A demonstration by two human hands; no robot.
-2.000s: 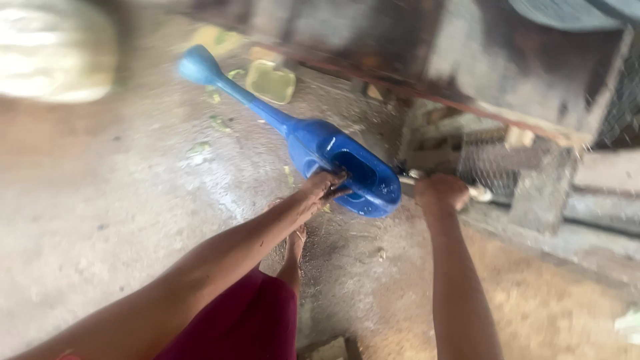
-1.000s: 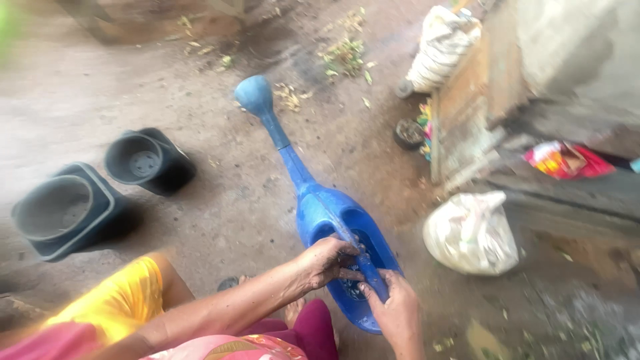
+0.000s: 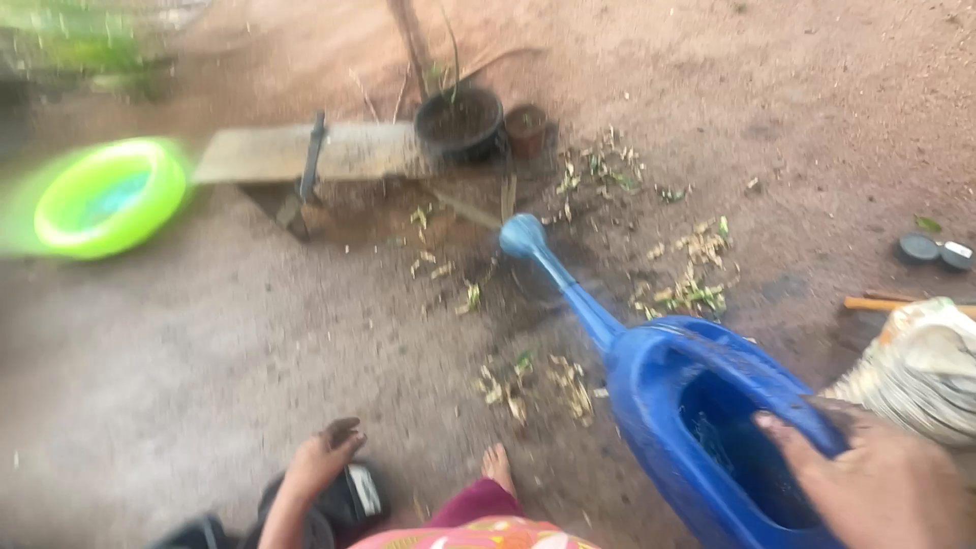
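Note:
At the lower right, my right hand [image 3: 877,473] grips the top handle of a blue plastic watering can [image 3: 648,396]. Water shows inside its large opening, and its spout runs up and left to a lighter blue rose [image 3: 523,235]. My left hand [image 3: 328,450] is off the can at the lower left, holding nothing, its fingers apart and slightly bent, above black plastic pots [image 3: 324,507]. My bare foot [image 3: 497,465] stands on the dirt between the hand and the can.
A lime-green inflatable ring pool [image 3: 110,198] lies at the left beside a low plank bench [image 3: 366,150]. A black pot of soil [image 3: 460,126] and a small brown pot [image 3: 526,130] stand at its end. Cut plant scraps [image 3: 694,267] litter the ground. A whitish sack [image 3: 915,366] sits right.
My left hand has let go of the watering can and moved away to the left. My right hand still holds the handle. The view has turned to other ground.

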